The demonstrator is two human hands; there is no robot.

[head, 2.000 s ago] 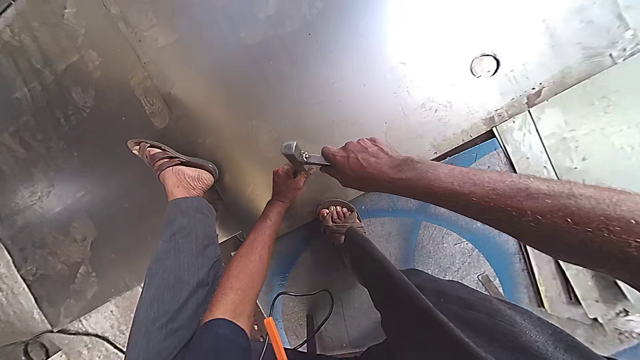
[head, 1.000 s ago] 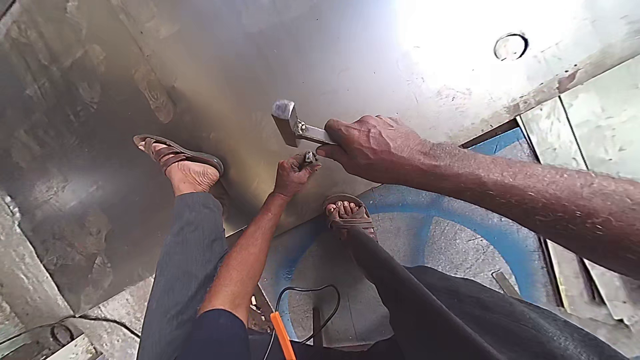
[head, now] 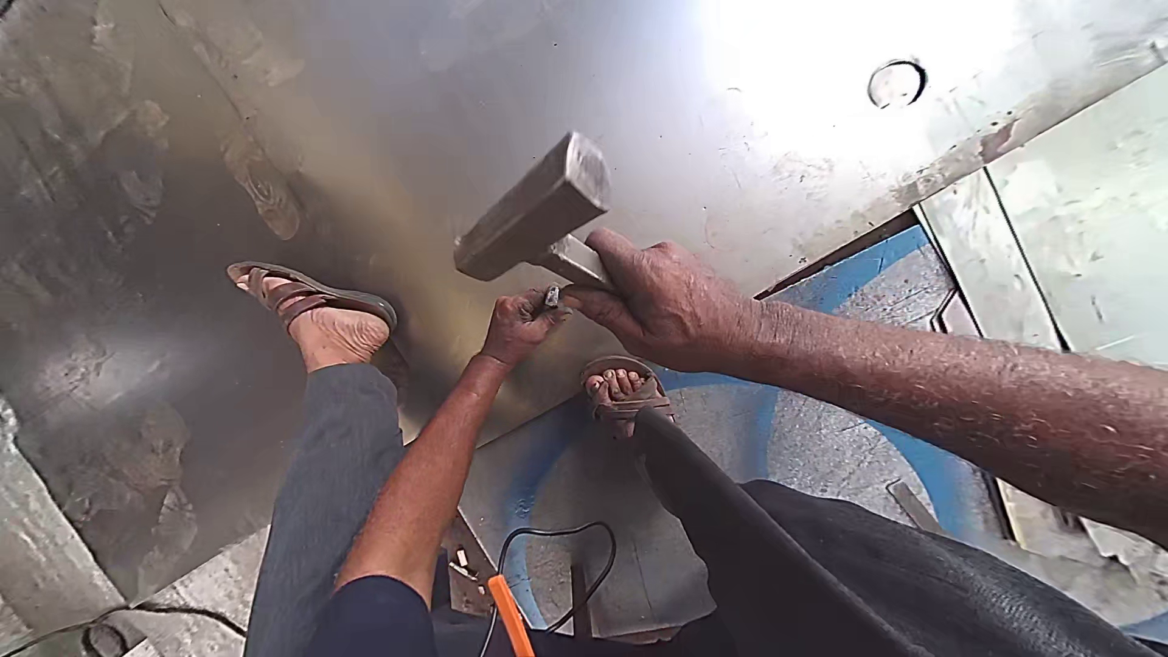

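My right hand [head: 671, 297] is closed around the short handle of a heavy steel hammer [head: 538, 214], whose blocky head is raised above and beside my left hand. My left hand [head: 522, 324] grips a small metal punch or chisel [head: 552, 297], its struck end showing above the fingers; its lower end is hidden. Beneath both hands lies a large shiny sheet of metal [head: 438, 164], smudged with shoe prints.
My sandalled feet are on either side of my left arm. A round hole [head: 897, 84] is at upper right. Blue-painted plate [head: 730, 429], metal strips [head: 995, 265], an orange-handled object [head: 509, 616] and black cable [head: 602, 547] lie nearby.
The hammer was down at my left hand two seconds ago; it has risen from there and its head now looks larger and nearer. My left hand keeps its hold.
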